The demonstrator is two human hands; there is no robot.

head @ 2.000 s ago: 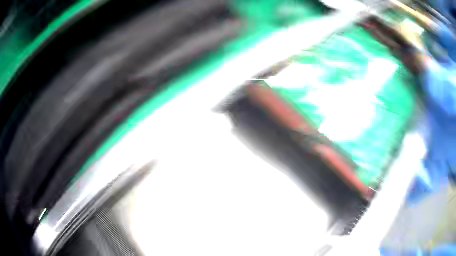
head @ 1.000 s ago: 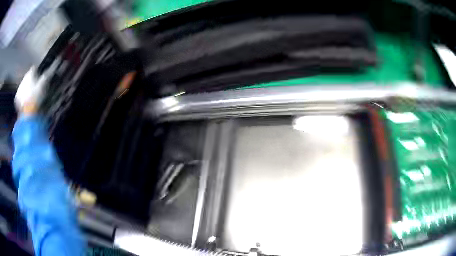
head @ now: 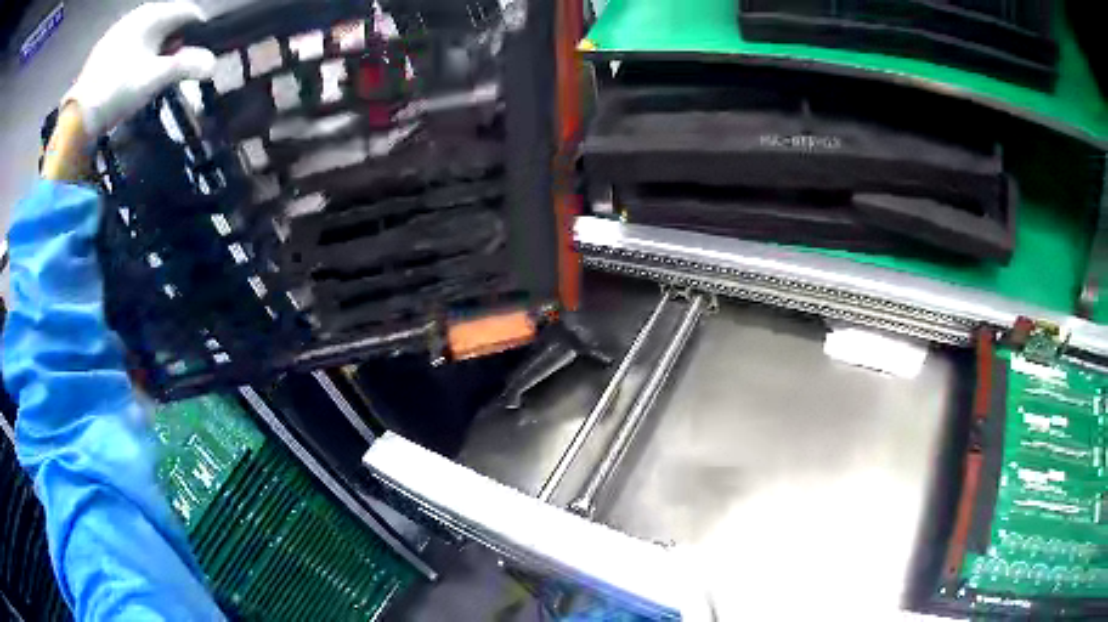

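My left hand (head: 140, 71), in a white knit glove with a blue sleeve, is at the upper left. Its fingers are curled over the upper left edge of a large black carrier frame (head: 413, 249). The carrier has many cut-outs, a reddish-brown side bar and an orange-brown piece on its lower edge. It is raised and tilted over the left end of the conveyor. Its top runs out of the picture. My right hand is not in view. A green circuit board (head: 1051, 456) lies in another carrier at the right, cut off by the picture edge.
Conveyor rails run along the back (head: 778, 286) and front (head: 523, 516), with thin shafts (head: 638, 407) crossing between them over the metal bed. A white label (head: 875, 351) lies on the bed. Black foam trays (head: 790, 158) stand on the green-matted shelf. Closely stacked green boards (head: 286, 535) are at the lower left.
The view has swung left and steadied. My left hand, earlier out of view and then over the dark carrier area, now grips the carrier, which is raised and larger in view.
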